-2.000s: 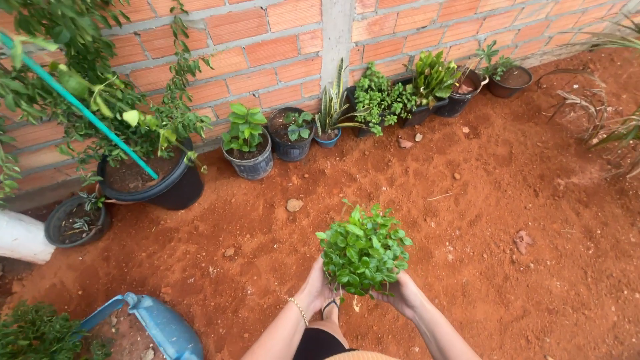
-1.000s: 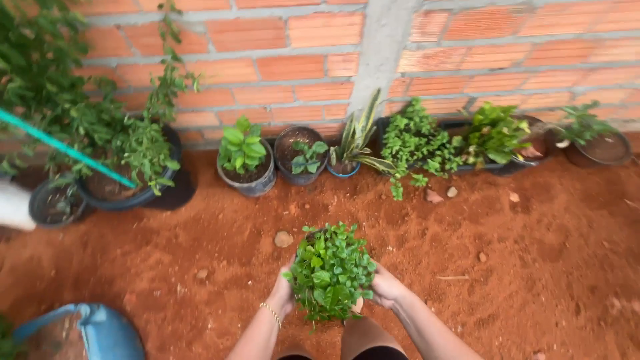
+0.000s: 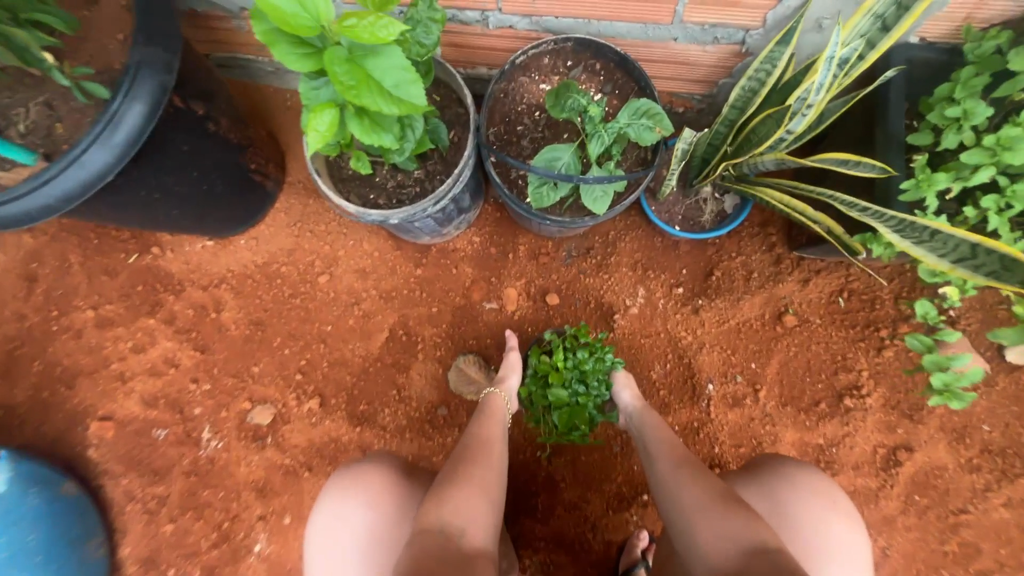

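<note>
A small bushy green plant [image 3: 570, 386] is low over or on the red soil between my hands; its foliage hides most of its pot, of which a dark rim shows at the upper left. My left hand [image 3: 510, 371], with a gold chain bracelet at the wrist, is upright beside the plant's left side with its fingers straight and a narrow gap at the fingertips. At the plant's right side is my right hand [image 3: 625, 394], touching it, its fingers partly hidden by leaves. A dry brown leaf [image 3: 470, 377] lies left of my left hand.
Along the brick wall [image 3: 592, 10] stand a large black pot [image 3: 180, 152], a bucket with a leafy plant [image 3: 400, 214], a bucket with a handle [image 3: 512, 196], a blue-rimmed snake plant pot [image 3: 696, 233] and a trailing green plant [image 3: 964, 152]. A blue container [image 3: 50, 516] is at the lower left.
My hands have gone down toward the soil with the plant, and I am now crouching. My left hand's fingers have straightened away from the plant. The view is closer to the ground and the pots.
</note>
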